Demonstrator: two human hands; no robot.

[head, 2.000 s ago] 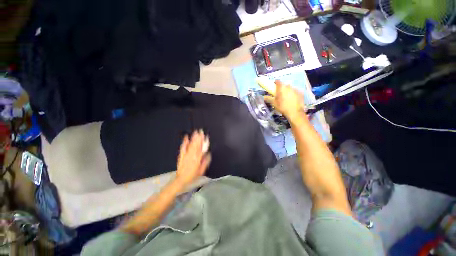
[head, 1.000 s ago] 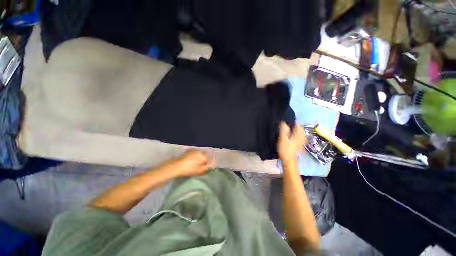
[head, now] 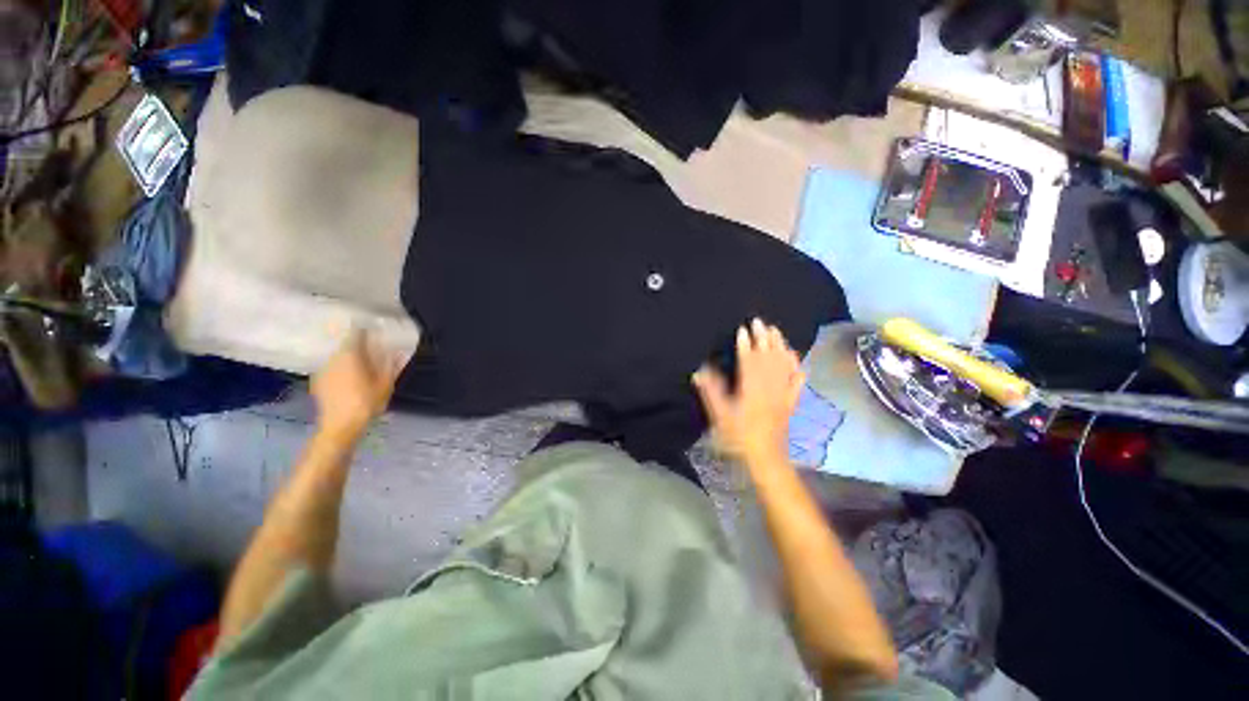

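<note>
A black garment (head: 548,260) lies spread over the beige padded board, with one small pale round button (head: 655,282) showing. Its near edge hangs over the board's front. My left hand (head: 359,384) is at the garment's near left edge, fingers bent; blur hides whether it grips the cloth. My right hand (head: 756,397) rests on the near right part, fingers apart. The silver steam iron (head: 931,390) with its yellow handle is parked on the light blue mat (head: 890,267), with neither hand on it.
The padded board (head: 301,206) shows at left. Other black garments (head: 616,55) lie along the far edge. Beyond the mat is a metal tray (head: 955,199) with two red items. A hose (head: 1151,405) and a thin white cable (head: 1096,514) run at right. A grey bundle (head: 931,589) sits below the mat.
Two seconds ago my right hand was at the iron; now it is on the cloth. The garment lies rearranged, with a pale button showing. My left hand has moved to its left edge. The view has shifted.
</note>
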